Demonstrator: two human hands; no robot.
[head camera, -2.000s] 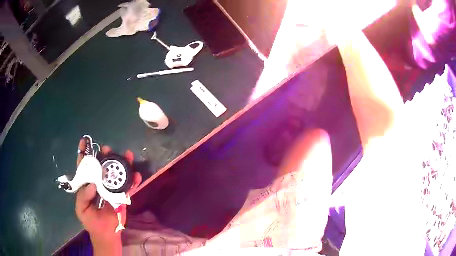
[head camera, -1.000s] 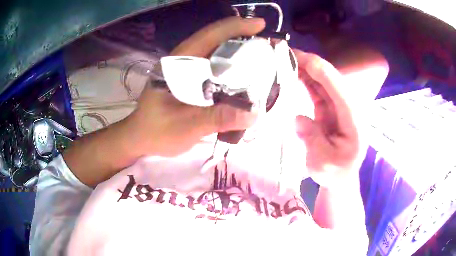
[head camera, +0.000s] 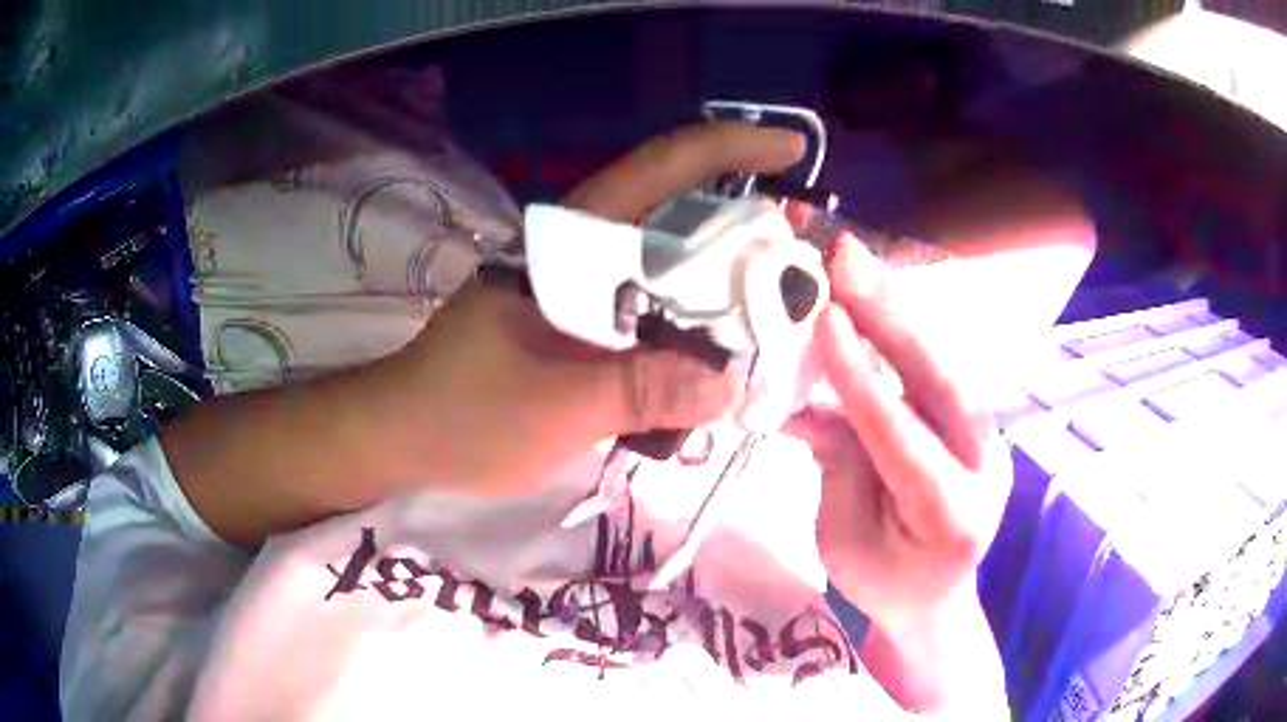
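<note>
My left hand (head camera: 494, 388) grips the white unit (head camera: 582, 275), a glossy shell with a flared end to the left and black fittings, above my lap. A bent metal loop (head camera: 816, 141) stands up at its far end, by my index finger. A white ringed part (head camera: 766, 289) with a dark hole lies against the unit's right side, and thin pale prongs hang below. My right hand (head camera: 903, 437) has its fingertips at the ringed part and seems to hold it; the exact contact is washed out by glare.
A blue bin of tangled black and silver parts (head camera: 106, 374) is at the left. A ribbed blue-purple crate (head camera: 1129, 466) is at the right. The green bench edge (head camera: 282, 92) curves across the top. My printed shirt fills the bottom.
The unit and both hands are slightly lower in view. My right fingers have closed in on the unit's side, where the ringed part now shows clearly. The crate's ribs show more clearly.
</note>
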